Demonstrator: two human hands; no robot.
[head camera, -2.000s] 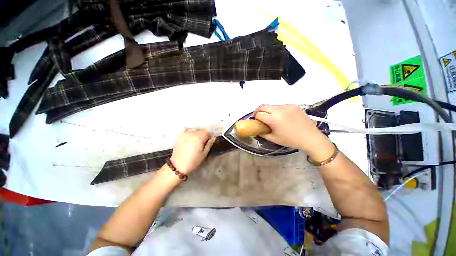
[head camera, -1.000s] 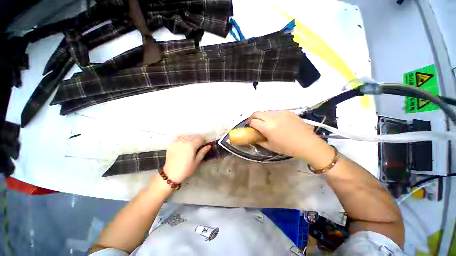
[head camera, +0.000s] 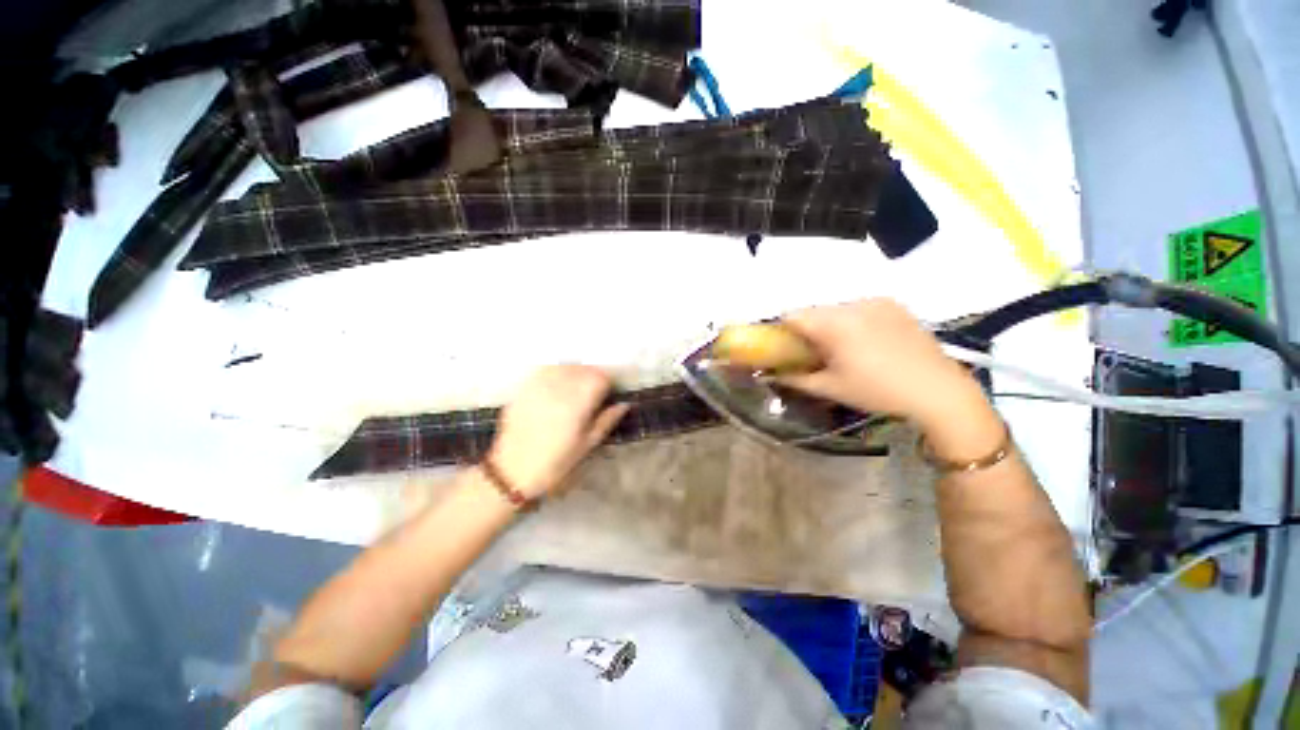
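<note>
A dark plaid strip (head camera: 414, 439) lies near the table's front edge, its slanted end at the left. My left hand (head camera: 553, 425) rests on the strip, fingertips at its upper edge left of the iron; whether they pinch the cloth is hard to tell. My right hand (head camera: 870, 360) is closed around the light-wood handle (head camera: 766, 348) of the steam iron (head camera: 777, 409). The iron's tip points left over the strip, and the iron covers the strip's right part. A short length of strip shows between my left hand and the iron.
A stack of plaid pieces (head camera: 570, 193) lies across the table's middle, with a brown strip (head camera: 472, 136) over it. More plaid pieces (head camera: 585, 50) are heaped behind. A dark hose (head camera: 1198, 307) and white tube (head camera: 1141, 404) run right from the iron. Yellow tape (head camera: 970, 171) lies at the far right.
The iron and my right hand have moved right, away from my left hand, so more strip shows between them. The whole view has also shifted a little.
</note>
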